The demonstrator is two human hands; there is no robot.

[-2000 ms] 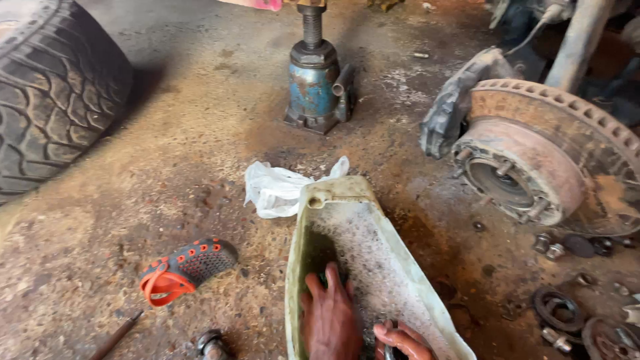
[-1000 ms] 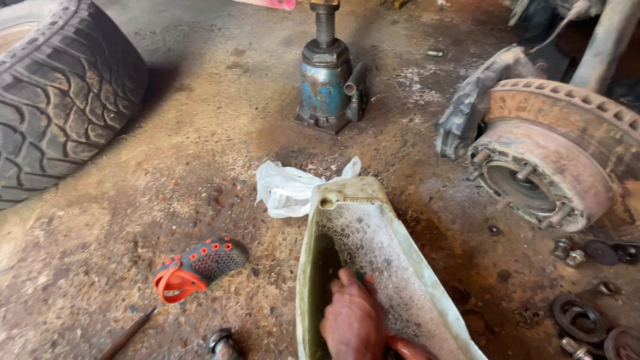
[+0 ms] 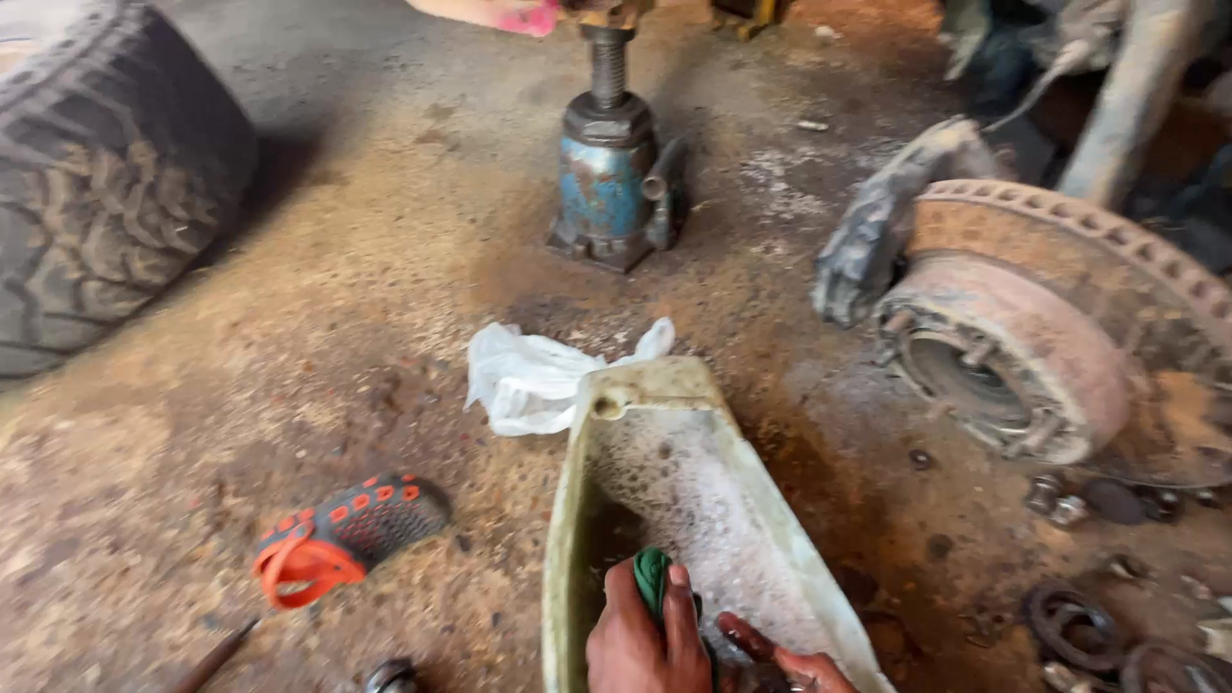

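A long pale plastic basin (image 3: 731, 423) with foamy, murky liquid lies at the bottom centre. Over its near part my left hand (image 3: 645, 630) grips a bunched green cloth (image 3: 652, 577) between its fingers. Just to the right, my right hand (image 3: 784, 659) reaches in from the bottom edge with its fingers bent around a dark, wet object that is mostly hidden and too unclear to name. The two hands are close together above the foam.
A blue bottle jack (image 3: 606, 183) stands beyond a white plastic bag (image 3: 529, 375). A tyre (image 3: 106, 192) is at left, a grey-and-orange clog (image 3: 356, 529) nearer. At right are a wheel hub (image 3: 1001, 356) with rusty brake disc (image 3: 1068, 231), bearing rings (image 3: 1073, 621) and nuts (image 3: 1066, 510).
Two seconds ago my left hand was down in the basin with spread fingers; now it is closed on the green cloth. My right hand shows more than one second ago.
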